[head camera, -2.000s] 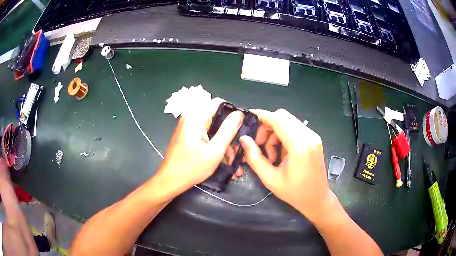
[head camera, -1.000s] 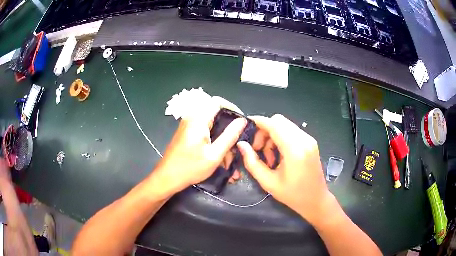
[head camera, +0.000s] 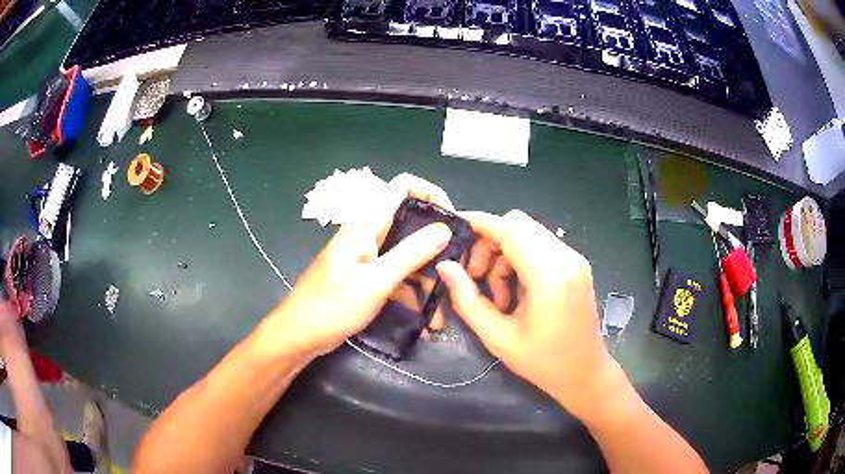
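Observation:
A black rectangular device housing (head camera: 397, 335) is held tilted above the dark patch of the mat. My left hand (head camera: 357, 268) is closed around its left side, with the thumb on its face. My right hand (head camera: 528, 287) grips its upper right edge, with thumb and fingertips close to the left thumb. The right fingers partly hide the edge. Whether a small part is between the fingertips cannot be told. White pieces (head camera: 341, 194) lie in a pile just behind my left hand. A thin pale wire (head camera: 243, 211) curves across the mat and passes below the housing.
Blister trays (head camera: 556, 42) stand behind the mat. A white card stack (head camera: 485, 136) lies at the rear. At right are a clear piece (head camera: 617, 313), black card (head camera: 681, 304), tweezers (head camera: 652, 222), red-handled tool (head camera: 730, 305), green tool (head camera: 809, 384) and round tub (head camera: 802, 232). A copper spool (head camera: 145, 173) and another person's arm (head camera: 26, 398) are left.
Both hands stay on the housing. The left thumb and the housing have shifted slightly, and more of the housing's face shows. The whole view has moved a little.

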